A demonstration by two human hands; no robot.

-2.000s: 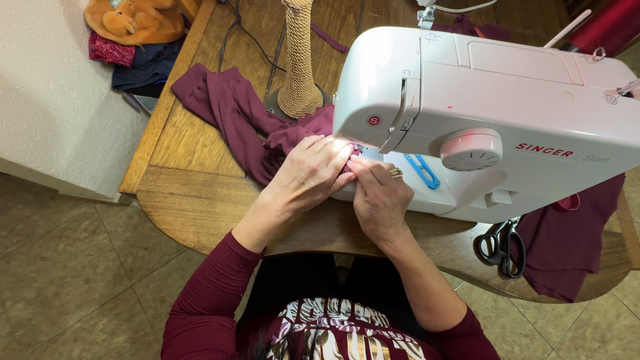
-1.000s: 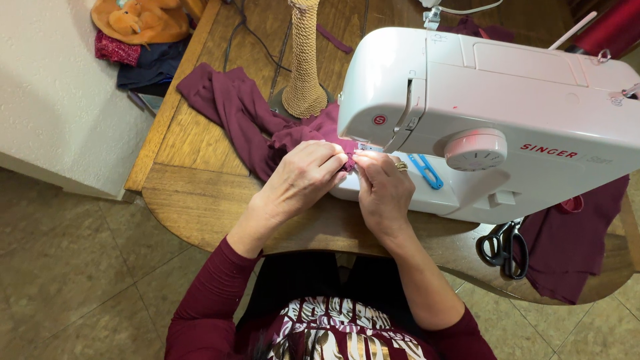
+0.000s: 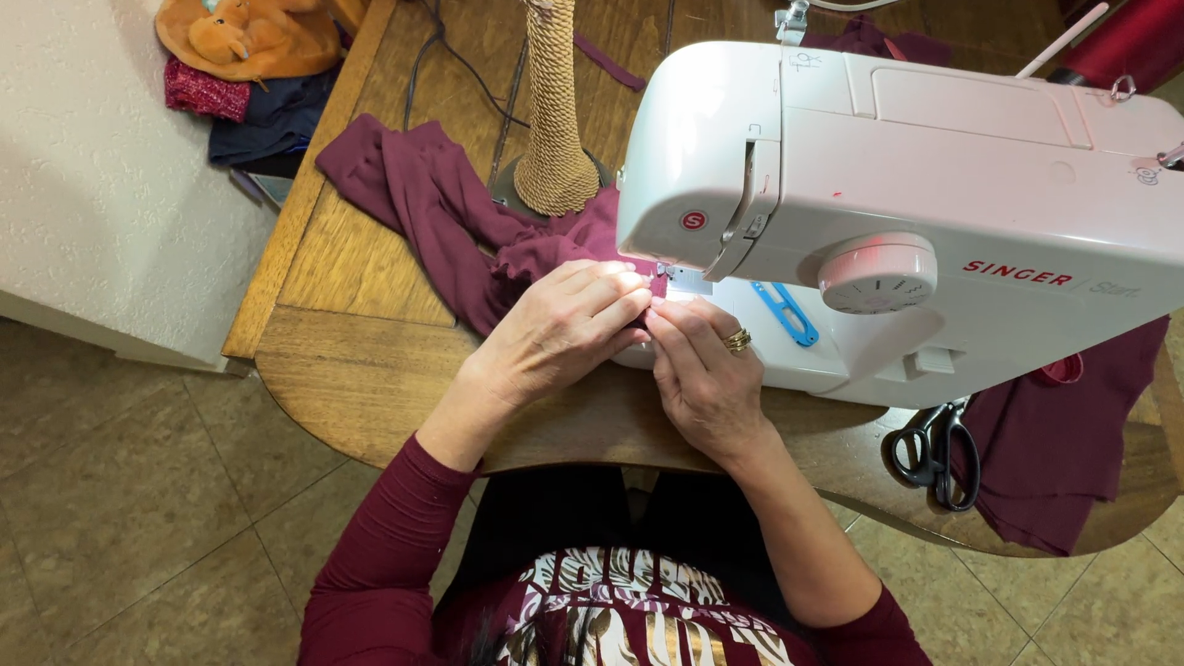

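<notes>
A white Singer sewing machine stands on the wooden table. Maroon fabric spreads leftward from its needle area. My left hand grips the fabric's edge just in front of the presser foot, fingertips bent over it. Close beside it, my right hand, with rings on one finger, pinches the same edge. The fingertips of both hands nearly meet, and they hide part of the cloth. On the machine's bed, right of my right hand, lies a blue plastic tool with a slot.
Black-handled scissors lie at the table's front right, beside more maroon fabric. A rope-wrapped post rises behind the cloth. A dark cable runs across the table. An orange plush item and folded textiles are at the upper left.
Both hands stay at the fabric's edge near the presser foot, with only small shifts of the fingers. The rest of the cloth lies much as before.
</notes>
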